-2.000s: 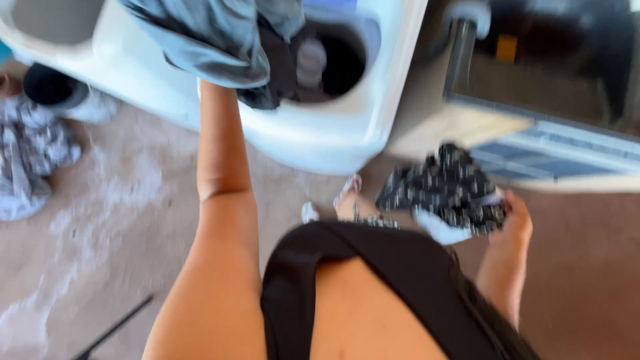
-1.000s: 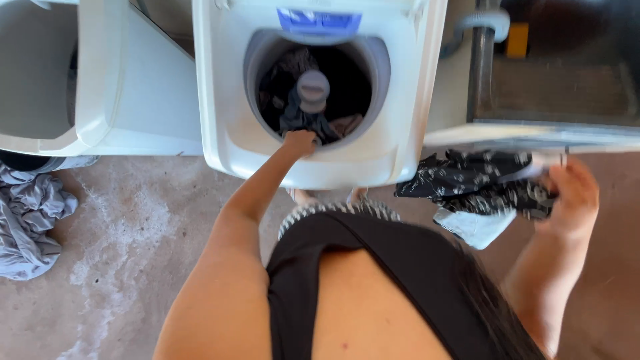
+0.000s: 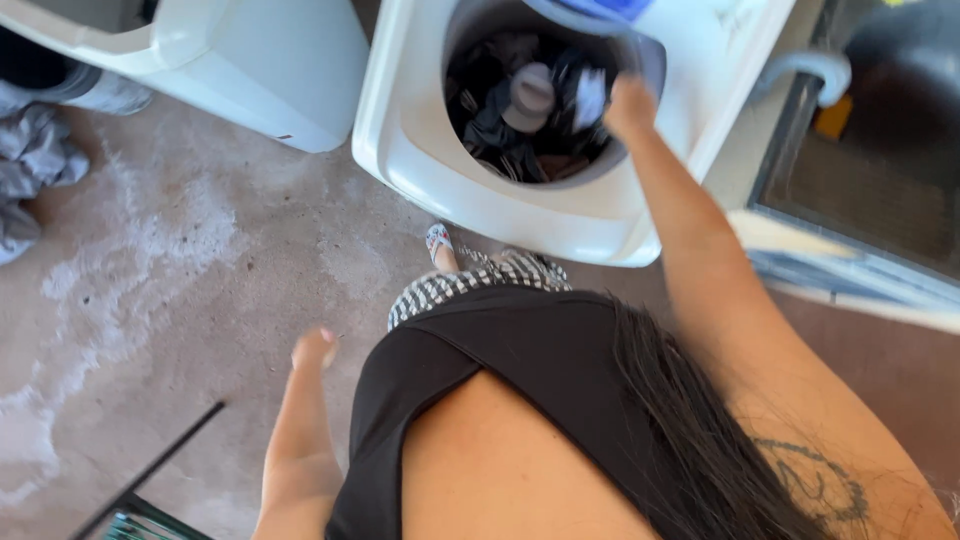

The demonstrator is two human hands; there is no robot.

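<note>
An open top-loading washing machine (image 3: 480,180) stands in front of me, dark clothes (image 3: 487,112) heaped around the agitator (image 3: 531,94) in its drum. At the right rim of the drum is my right hand (image 3: 630,109), blurred, beside a dark garment with a white patch (image 3: 589,97); whether the fingers still grip cloth is unclear. My left hand (image 3: 313,349) hangs low over the floor, away from the machine, its fingers blurred and no cloth visible in it.
Another white machine (image 3: 285,75) stands at the upper left. Grey cloth (image 3: 37,165) lies on the stained concrete floor (image 3: 262,247) at far left. A dark glass-topped appliance (image 3: 870,165) is at right. A thin black bar (image 3: 150,472) crosses the lower left.
My right hand, earlier holding a black patterned garment out at the right, has moved to the drum. My left hand, a second ago at the drum's front edge, has drawn back to the left.
</note>
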